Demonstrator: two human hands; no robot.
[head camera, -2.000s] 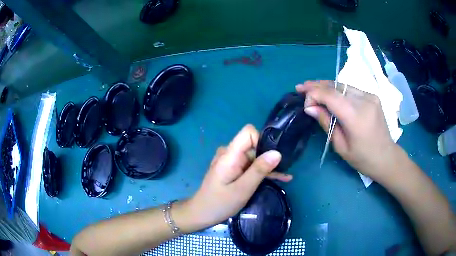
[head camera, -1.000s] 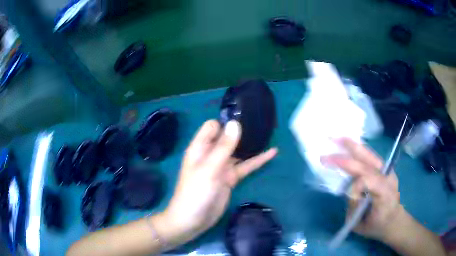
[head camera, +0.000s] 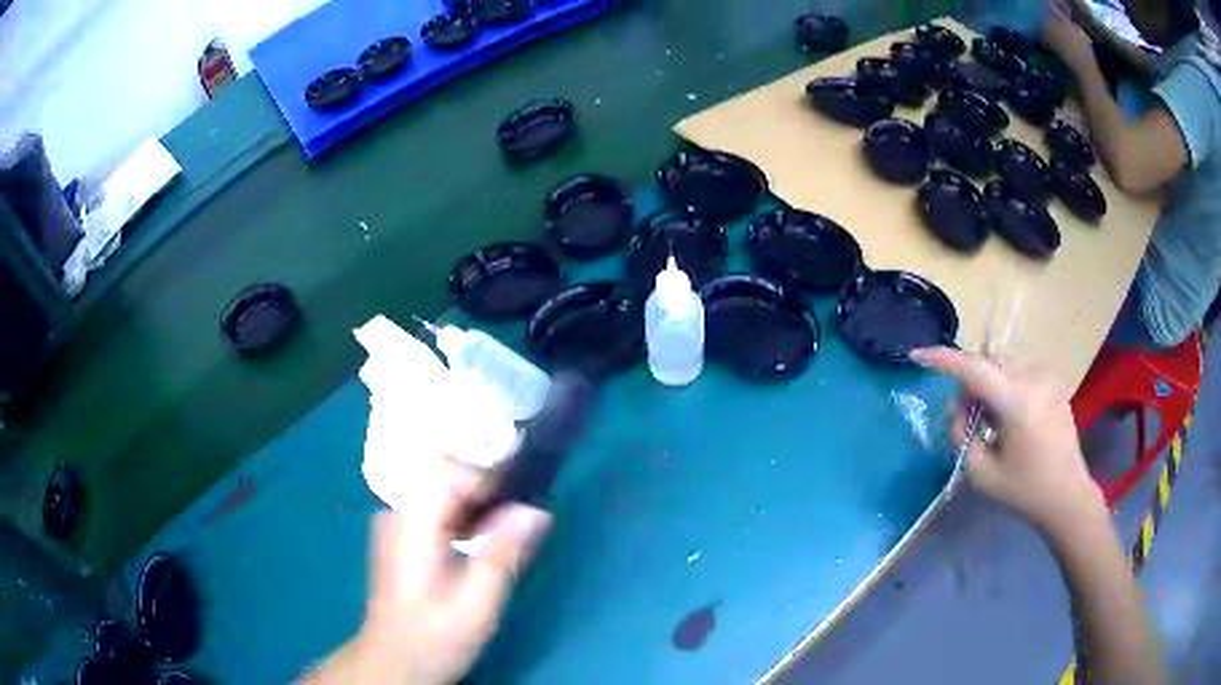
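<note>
My left hand (head camera: 449, 575) holds a black oval cover (head camera: 546, 435), blurred, in front of a crumpled white wipe (head camera: 418, 415). My right hand (head camera: 1024, 442) is at the right, with its index finger stretched toward a black cover (head camera: 897, 317) at the bench edge. Thin tweezers (head camera: 973, 428) show blurred in my right hand. A translucent needle bottle (head camera: 675, 335) stands upright among several black covers. Another translucent bottle (head camera: 498, 375) lies tilted beside the wipe.
A cardboard sheet (head camera: 763, 123) bears many black covers at the upper right. A blue tray (head camera: 297, 101) with covers is at the top left. The teal mat's edge (head camera: 857, 589) curves at the right. Beyond are a red stool (head camera: 1138, 402) and a person's arm (head camera: 1131, 141).
The view has swung right, bringing the cardboard, blue tray and person into sight. My left hand still holds the cover, now by the wipe; my right hand is now near the covers.
</note>
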